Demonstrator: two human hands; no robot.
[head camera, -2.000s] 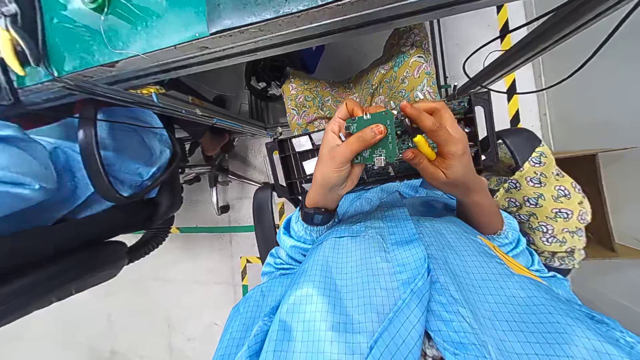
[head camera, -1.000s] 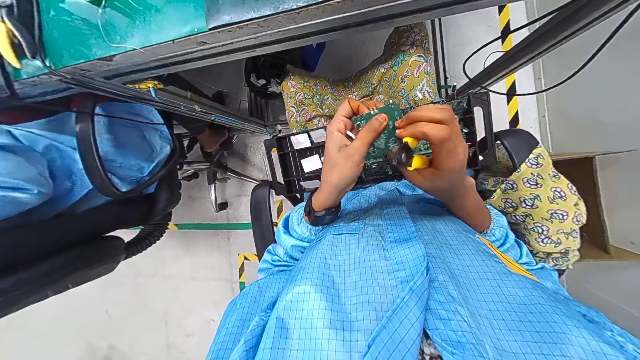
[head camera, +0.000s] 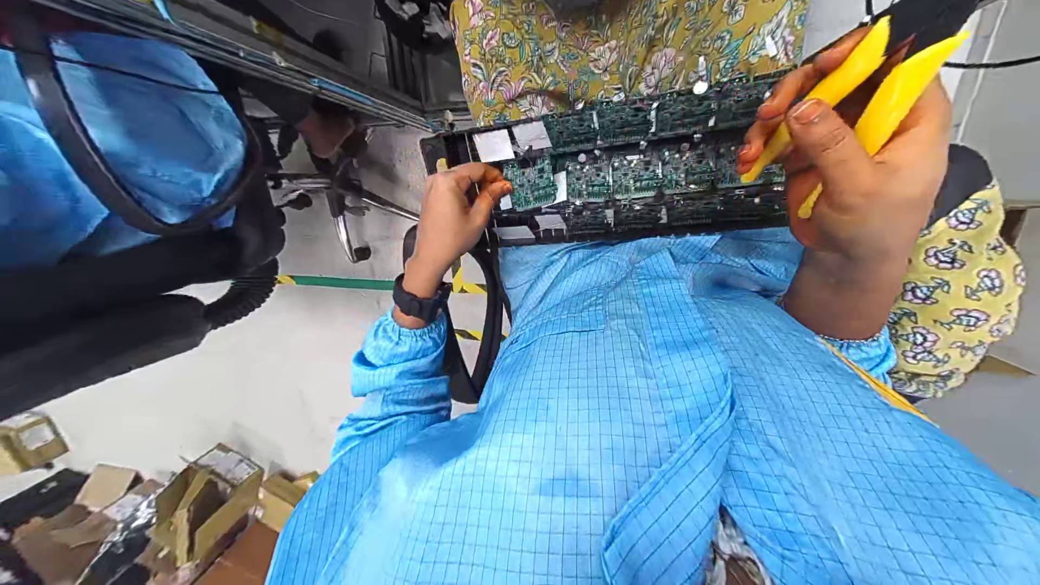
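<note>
A black tray (head camera: 585, 236) lies across my lap, holding rows of green circuit boards (head camera: 634, 175) with white slips among them. At its left end my left hand (head camera: 459, 215) pinches the left edge of a green circuit board (head camera: 532, 184) between thumb and fingertips. My right hand (head camera: 861, 154), raised over the tray's right end, holds a yellow-handled hand tool (head camera: 910, 89); its handles are spread, and its head is mostly hidden by the hand and the dark things behind.
A yellow floral cloth (head camera: 634, 49) lies beyond the tray. At the left are a black chair (head camera: 138, 317) and a blue-clothed person (head camera: 146, 146). Cardboard boxes (head camera: 203, 504) stand on the floor at lower left. A metal frame (head camera: 325, 73) runs along the upper left.
My hands have moved apart. My left hand has gone from the board held before me to the tray's left end; my right hand has moved right with the yellow-handled tool. The view has shifted.
</note>
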